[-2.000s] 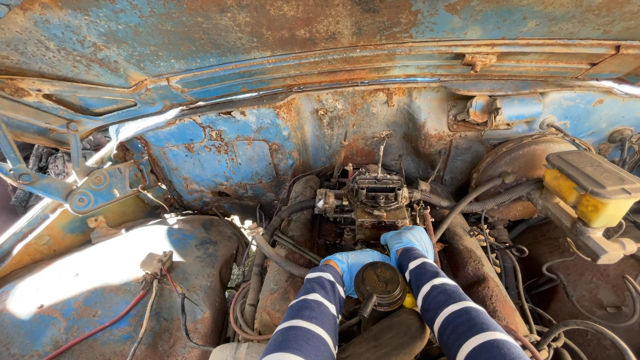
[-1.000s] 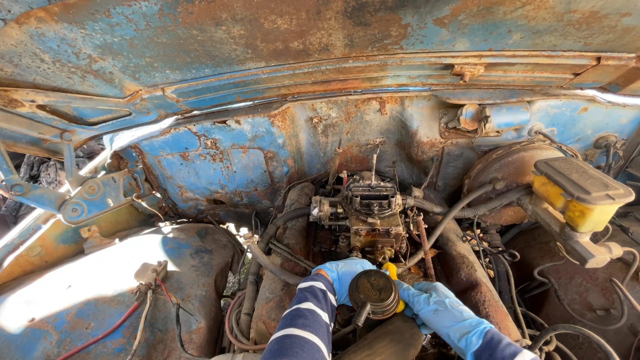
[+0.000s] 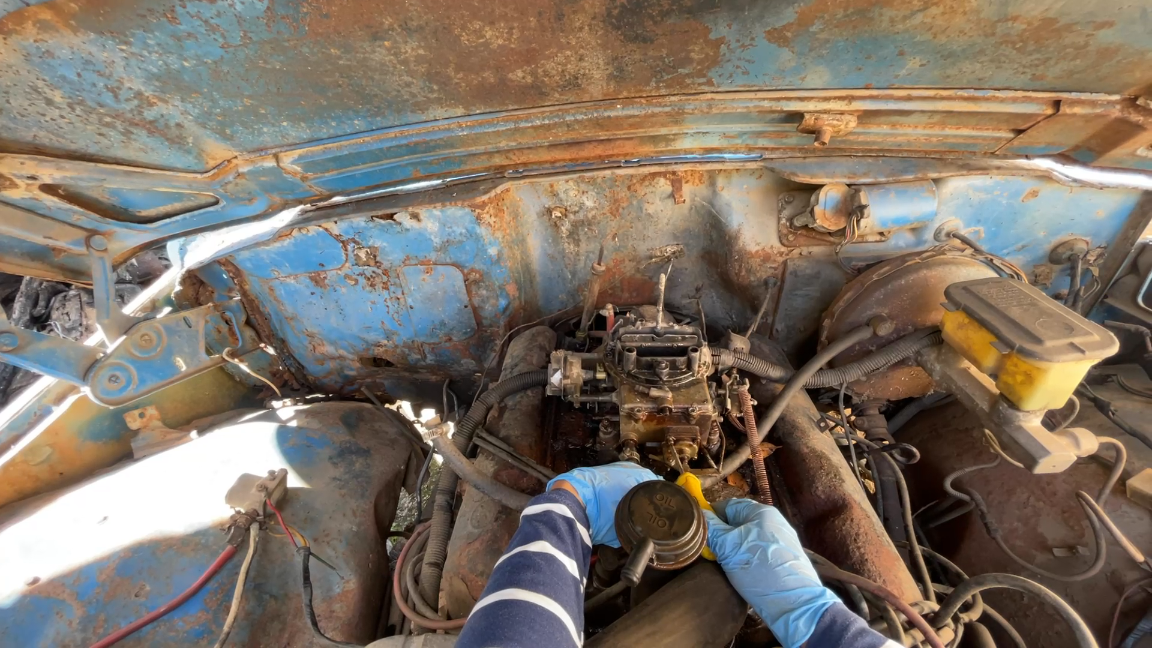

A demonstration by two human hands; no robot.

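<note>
A greasy carburetor (image 3: 661,387) sits on the engine in the middle of the bay. At its front base is my left hand (image 3: 605,495), in a blue glove; its fingertips are partly hidden behind the black oil filler cap (image 3: 661,525). My right hand (image 3: 763,558), also gloved, is closed on a yellow-handled tool (image 3: 697,495) just right of the cap. The tool points toward the front of the carburetor, and its working end cannot be made out. What the left fingers touch is hidden.
Rusty valve covers (image 3: 832,486) flank the carburetor. A ribbed hose (image 3: 450,468) runs at left, and a brake master cylinder reservoir (image 3: 1026,337) stands at right. Loose wires (image 3: 261,531) lie over the left inner fender. The rusted raised hood (image 3: 540,72) hangs overhead.
My right hand was at the carburetor's front two seconds ago, then moved back toward the right of the oil cap, where the yellow tool shows. My left hand stays near the carburetor's base.
</note>
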